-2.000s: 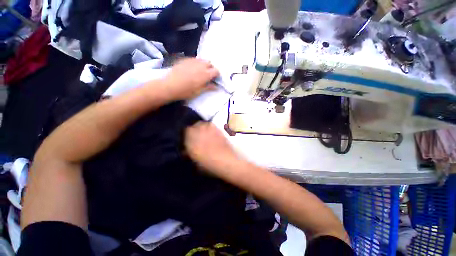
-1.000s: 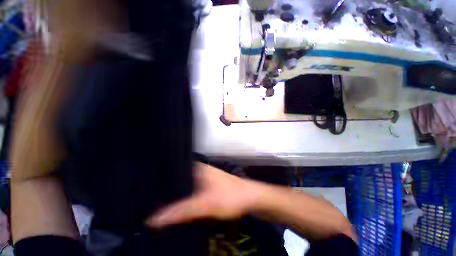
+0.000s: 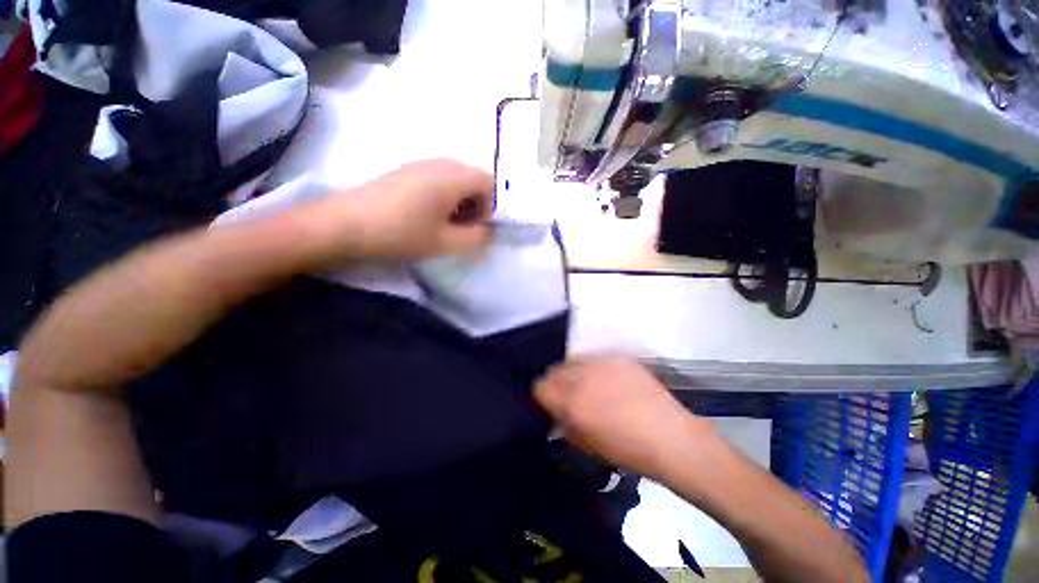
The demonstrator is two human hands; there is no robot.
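Observation:
A black panel [image 3: 342, 382] covers my lap and reaches up to the table edge. A white panel [image 3: 513, 285] lies along its upper edge, left of and below the needle area. My left hand [image 3: 439, 211] pinches the white panel's upper edge, fingers curled. My right hand [image 3: 604, 404] grips the black panel's right edge at the table's front edge; its fingertips are partly blurred. The presser foot and needle [image 3: 581, 171] are up and to the right of the cloth, which does not reach them.
The white sewing machine [image 3: 820, 125] with a teal stripe stands at right. A black pad [image 3: 729, 211] and black-handled scissors [image 3: 786, 279] lie on its bed. Mixed black and white pieces [image 3: 245, 97] lie at upper left. Blue baskets [image 3: 837, 467] are below the table at right.
The black panel, raised and blurred at left a second ago, now lies lower across the lap with the white panel showing. Both hands have moved toward its right end. The machine appears larger in view.

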